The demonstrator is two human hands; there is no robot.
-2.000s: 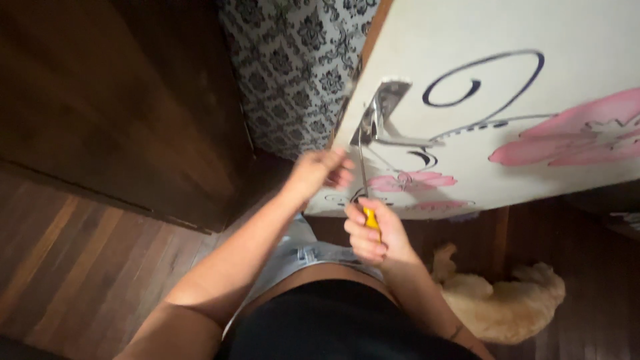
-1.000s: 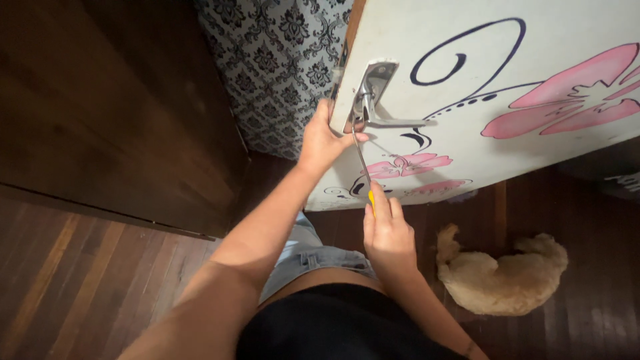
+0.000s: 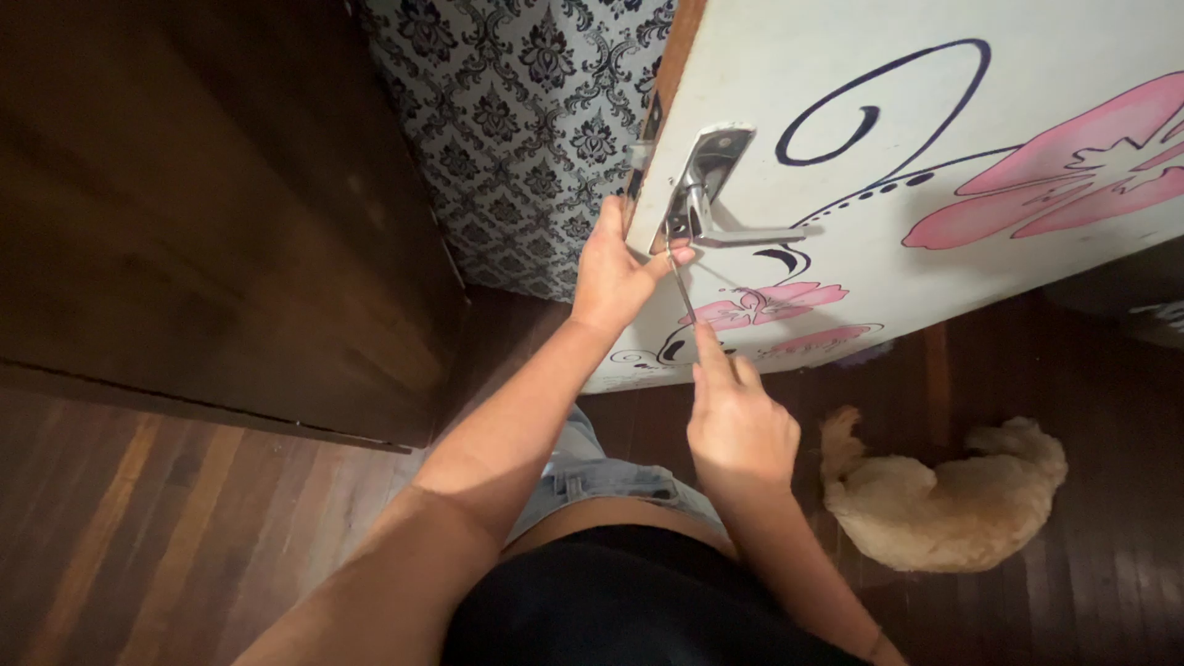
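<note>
A white door (image 3: 888,213) painted with pink flowers stands at the upper right. It bears a metal lever handle (image 3: 758,237) on a backplate (image 3: 721,148). My left hand (image 3: 618,273) grips the door's edge just below the backplate, its thumb reaching onto the face beside the plate's lower end. In my right hand (image 3: 740,416) is a screwdriver, its handle hidden by my fingers. The screwdriver's shaft (image 3: 683,294) points up to the lower end of the backplate, near my left thumb; whether the tip sits in a screw cannot be told.
A curled, light-brown furry dog (image 3: 953,509) lies on the wooden floor (image 3: 139,536) at the lower right. Dark wooden furniture or a panel (image 3: 203,213) fills the upper left. Black-and-white patterned wallpaper or fabric (image 3: 518,129) shows behind the door's edge.
My left hand, apart from the door two seconds ago, has moved up to its edge. The yellow screwdriver handle that showed earlier is now covered by my right hand.
</note>
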